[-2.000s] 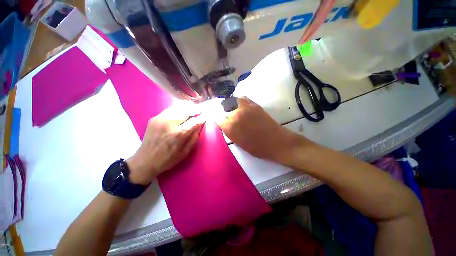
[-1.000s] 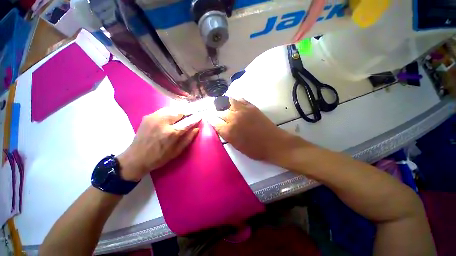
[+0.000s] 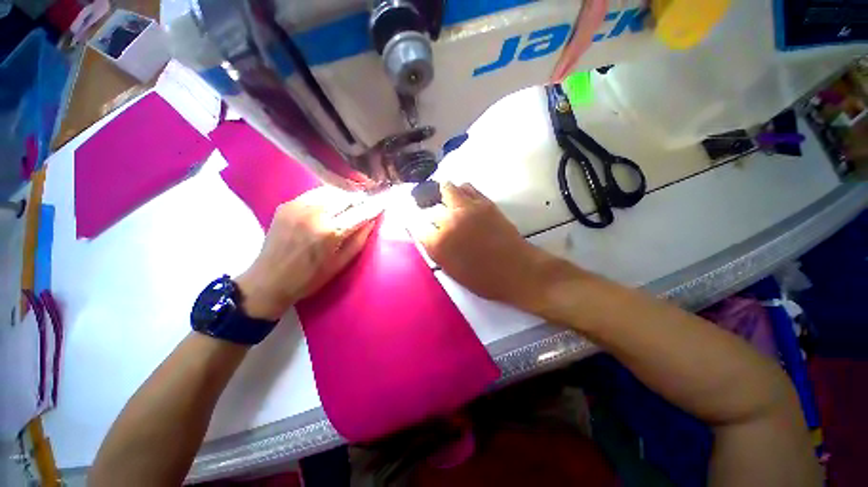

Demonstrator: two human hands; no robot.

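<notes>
A long magenta fabric panel (image 3: pixel 390 333) runs under the needle area of the white sewing machine (image 3: pixel 476 76), from the upper left down past the table's front edge. My left hand (image 3: pixel 314 243) lies flat on the panel, fingertips close to the needle, with a dark watch on the wrist. My right hand (image 3: pixel 471 238) is at the panel's right edge by the needle, fingers bent together on the fabric. A small dark piece (image 3: pixel 426 194) is at its fingertips. Bright glare hides the needle, the presser foot and the fingertips.
Black-handled shears (image 3: pixel 595 176) lie right of the needle beside a bright green piece (image 3: pixel 579 87). Magenta cut pieces (image 3: pixel 138 162) lie upper left, with a white box (image 3: pixel 133 43) behind. Pale pieces with magenta edges (image 3: pixel 43 347) lie far left. A small purple and black tool (image 3: pixel 776 141) lies far right.
The panel's front end has moved slightly up toward the needle. Both hands remain at the needle. The camera view has shifted a little.
</notes>
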